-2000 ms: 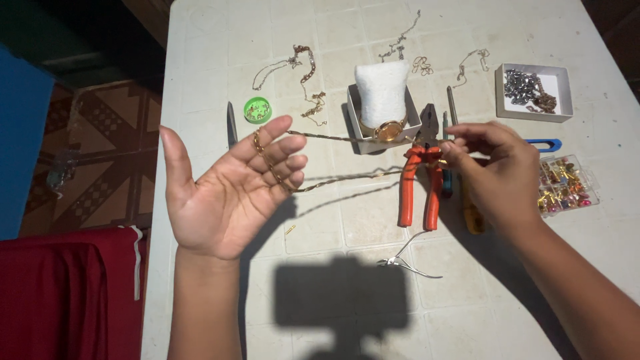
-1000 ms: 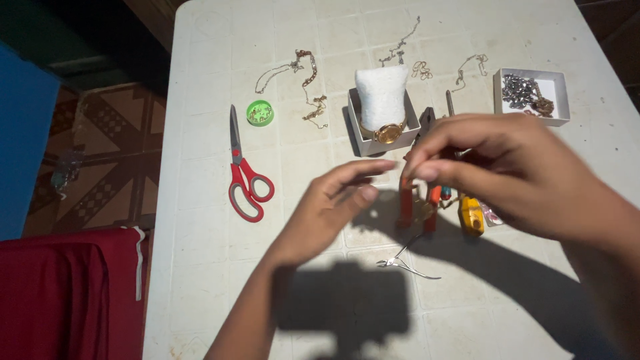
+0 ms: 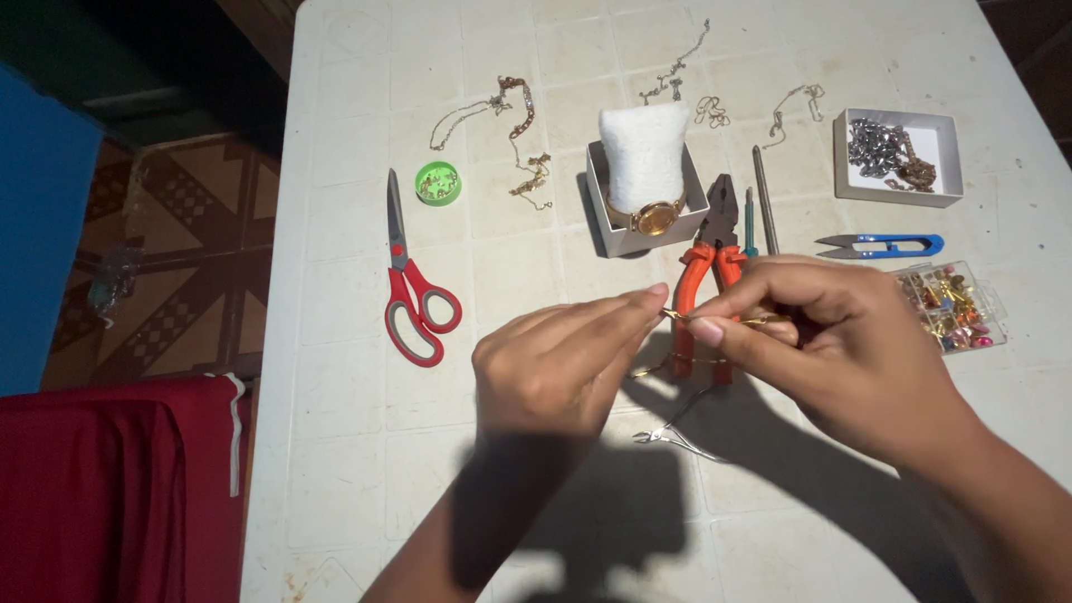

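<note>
My left hand (image 3: 569, 360) pinches one part of a thin gold-coloured chain (image 3: 703, 360) between thumb and fingertips. Close beside it, my right hand (image 3: 825, 352) grips another part of the chain between thumb and forefinger, and a loop hangs below. Behind and under the hands lie combination pliers (image 3: 718, 219) with orange handles, partly covered. Just beyond them a wristwatch (image 3: 656, 218) is wrapped around a white cushion (image 3: 643, 155) in a small grey box (image 3: 624, 244). Small metal nippers (image 3: 662, 435) rest below the hands, in part shadow.
Red-handled scissors (image 3: 400, 255) and a green lid (image 3: 438, 183) with small pieces lie left. Several loose chains (image 3: 523, 117) lie at the back. On the right are a box of chains (image 3: 942, 167), blue thread snips (image 3: 896, 245), a compartment case of beads (image 3: 963, 310) and screwdriver shafts (image 3: 764, 201).
My left hand was open, palm up, with the chain draped over its fingers two seconds ago; it has turned over and closed on the chain. Both hands have come together in front of the pliers.
</note>
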